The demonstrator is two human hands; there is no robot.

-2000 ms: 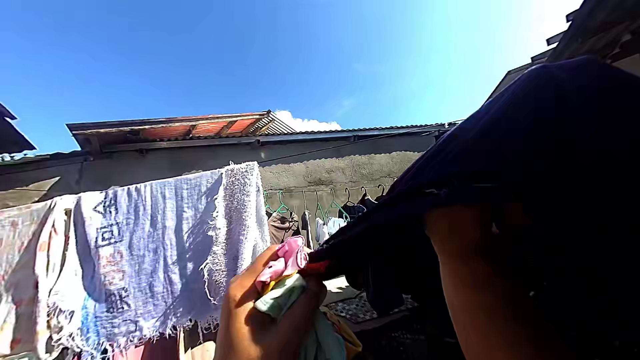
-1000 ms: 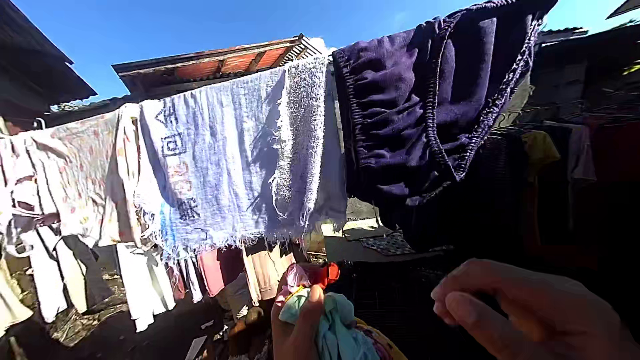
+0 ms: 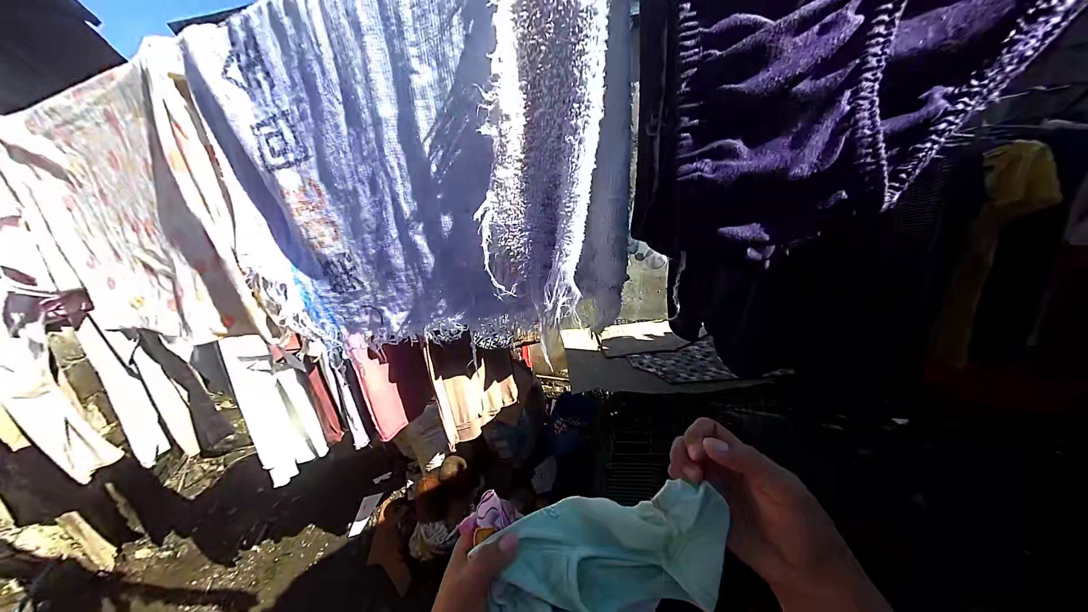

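Observation:
A pale mint-green cloth garment (image 3: 608,548) stretches between my hands at the bottom centre. My left hand (image 3: 476,569) grips its left side together with a bunched pink cloth (image 3: 493,512). The fingertips of my right hand (image 3: 748,493) pinch its upper right corner. Above hangs a dark purple garment (image 3: 773,110) with gathered, stitched edges. Left of it a white-and-blue fringed towel (image 3: 382,170) drapes over the line, which is out of view.
A floral cloth (image 3: 110,212) hangs at the left. Lower behind are white trousers (image 3: 263,399), a pink garment (image 3: 380,395) and other laundry. A yellow garment (image 3: 1020,178) hangs in shade at the right. A patterned mat (image 3: 680,361) lies beyond.
My right hand, apart from the bundle a second ago, now holds the mint cloth, which is spread out. The purple garment, raised on my arm earlier, now hangs free. The view has tilted down.

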